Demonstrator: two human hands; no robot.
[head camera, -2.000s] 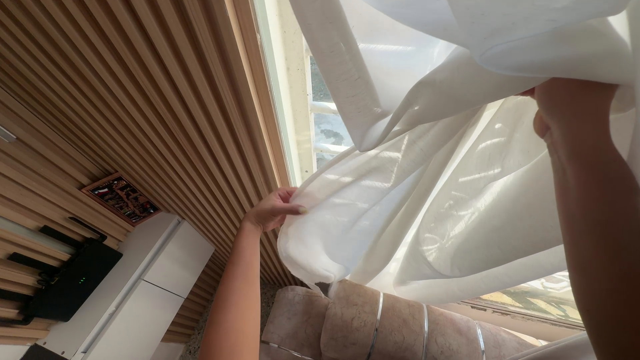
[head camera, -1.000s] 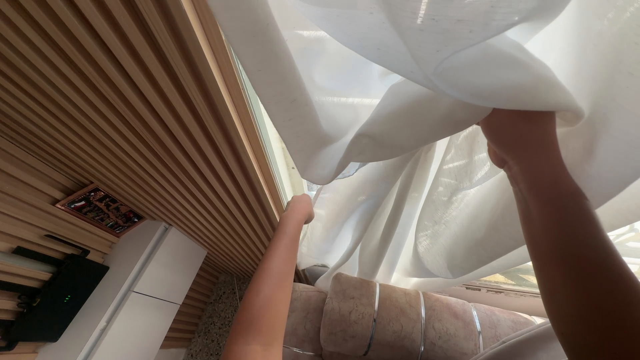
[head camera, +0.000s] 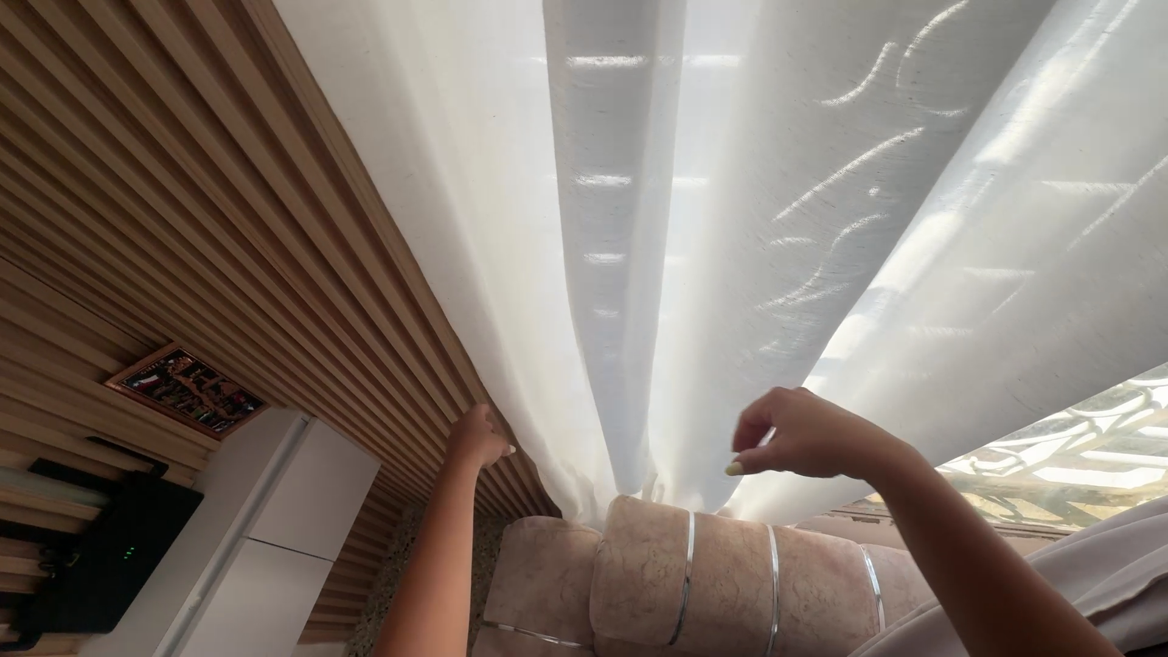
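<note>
A white sheer curtain (head camera: 712, 228) hangs in long folds over a bright window, its lower end reaching down behind the sofa. My left hand (head camera: 479, 438) is at the curtain's left edge, in front of the slatted wood wall; its fingers are partly curled, and whether they touch the fabric is unclear. My right hand (head camera: 794, 433) is in front of the curtain's lower part, thumb and fingers bent with a gap between them and no cloth in them.
The beige upholstered sofa (head camera: 639, 575) with metallic strips stands below. At left are the slatted wall (head camera: 274, 228), a framed picture (head camera: 187, 388), a white cabinet (head camera: 310, 493) and a black router (head camera: 119, 547). Grey fabric (head camera: 1077, 575) lies at lower right.
The curtain was bunched and lifted over my right hand; now it hangs down in straighter folds. My right hand has let it go and come lower. The curtain now covers the window's left side.
</note>
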